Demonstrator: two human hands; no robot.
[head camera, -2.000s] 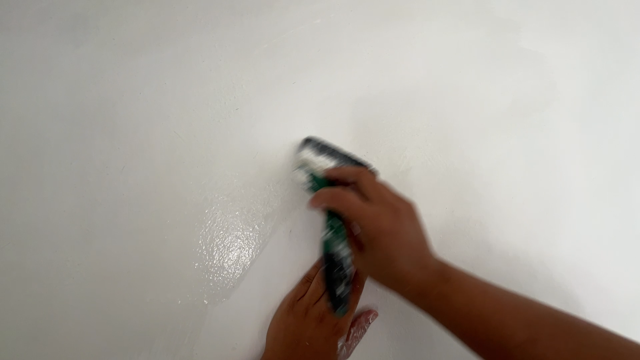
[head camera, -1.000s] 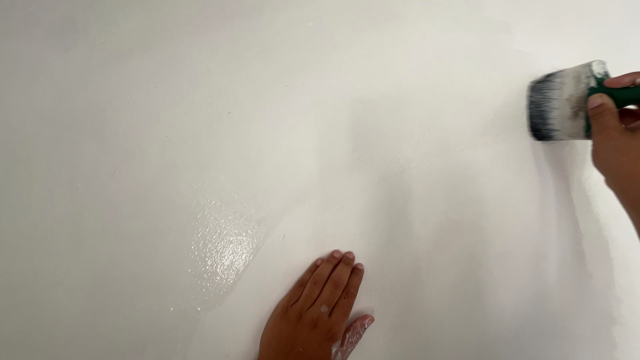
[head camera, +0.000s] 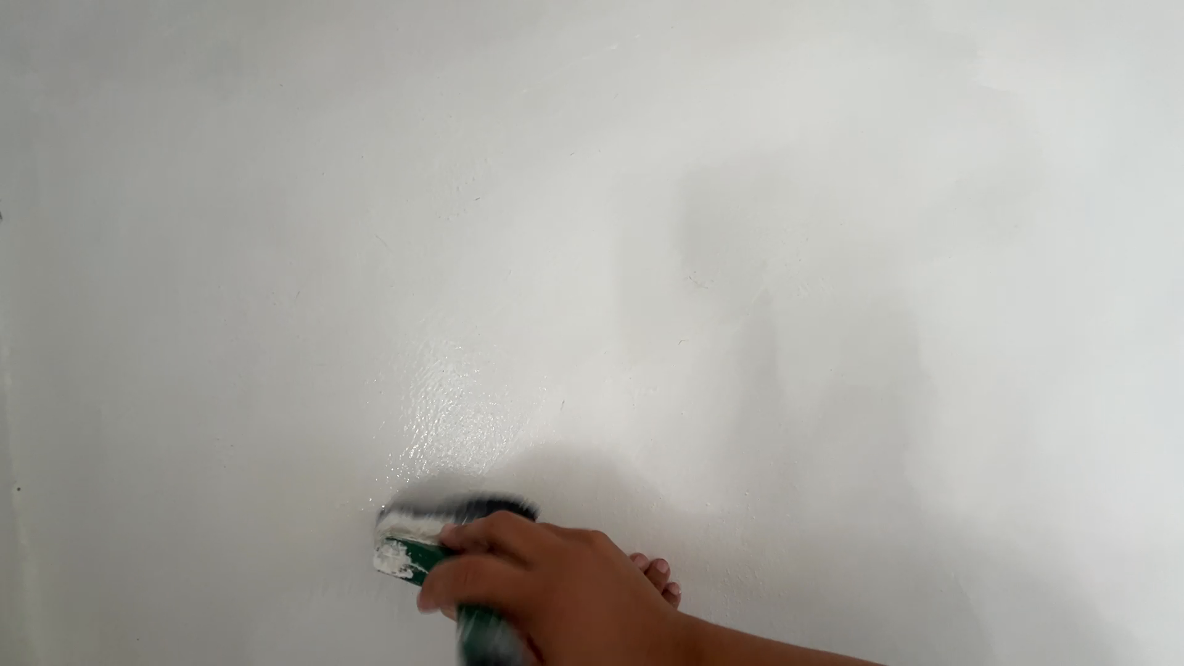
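A wide paintbrush (head camera: 412, 548) with a green handle, dark bristles and white paint smears is at the lower left of centre, slightly blurred. My right hand (head camera: 564, 587) grips it near the base of the handle, and its bristles meet the white painted surface (head camera: 518, 231). Behind my right hand only a few fingertips of my left hand (head camera: 659, 573) show, at the surface; the rest of that hand is hidden, so its hold cannot be seen.
The white surface fills the view. A glossy, wet-looking patch (head camera: 453, 407) lies just above the brush. Soft shadows fall at the right, and a faint vertical edge (head camera: 11, 444) runs along the far left.
My right hand has brought the brush from the upper right down to the lower left, over my left hand, which lay flat in full view one second ago.
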